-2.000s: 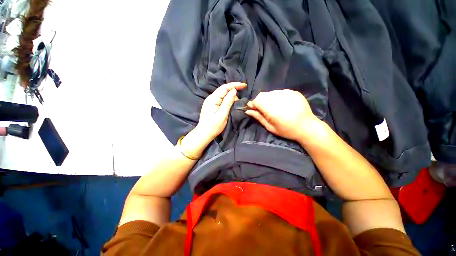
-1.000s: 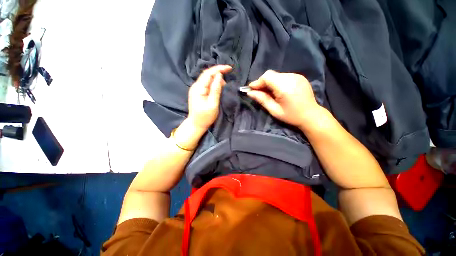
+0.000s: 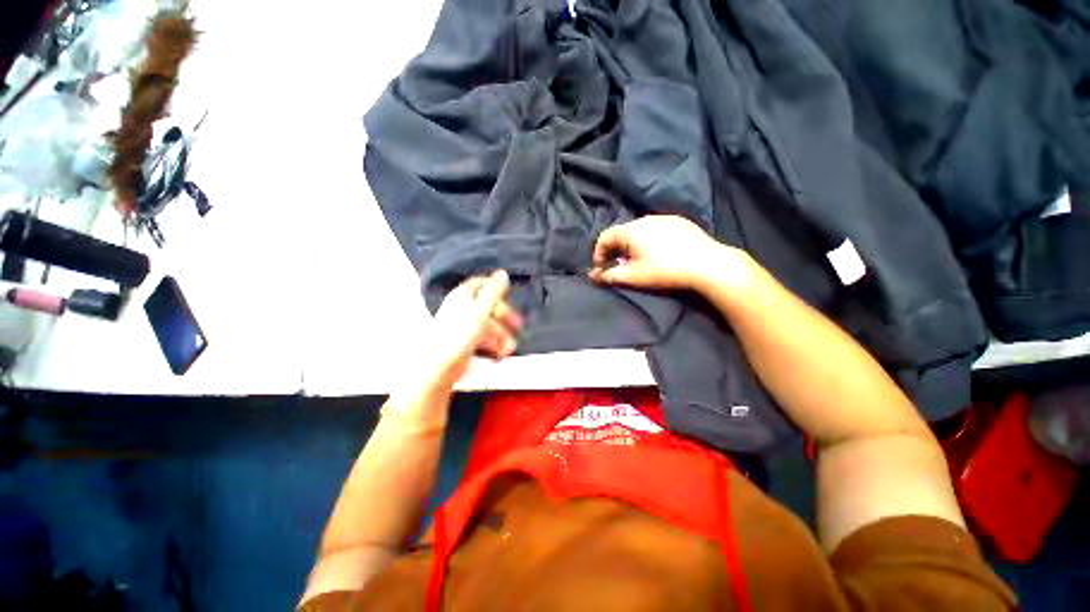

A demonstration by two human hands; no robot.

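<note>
Dark grey trousers (image 3: pixel 514 155) lie rumpled on the white table in front of me, with a folded stitched edge near the table's front edge. My left hand (image 3: pixel 472 329) is at the left of this edge, slightly blurred; whether its fingers grip the cloth cannot be told. My right hand (image 3: pixel 651 254) is over the middle of the cloth, fingers curled and fingertips pinched together. A tiny item may be between these fingertips, but it is too small to tell.
More dark garments with white labels (image 3: pixel 846 262) lie to the right. On the left are a smartphone (image 3: pixel 175 324), a black bar (image 3: pixel 74 248), a pink-tipped item (image 3: pixel 36 300), cables (image 3: pixel 164 179) and a brown fluffy strip (image 3: pixel 149 102). A red stool (image 3: pixel 1016 484) stands at lower right.
The trousers' waistband has moved off my apron and up onto the table, baring the table edge and the apron's print. My left hand has moved down and left; my right hand has moved slightly down.
</note>
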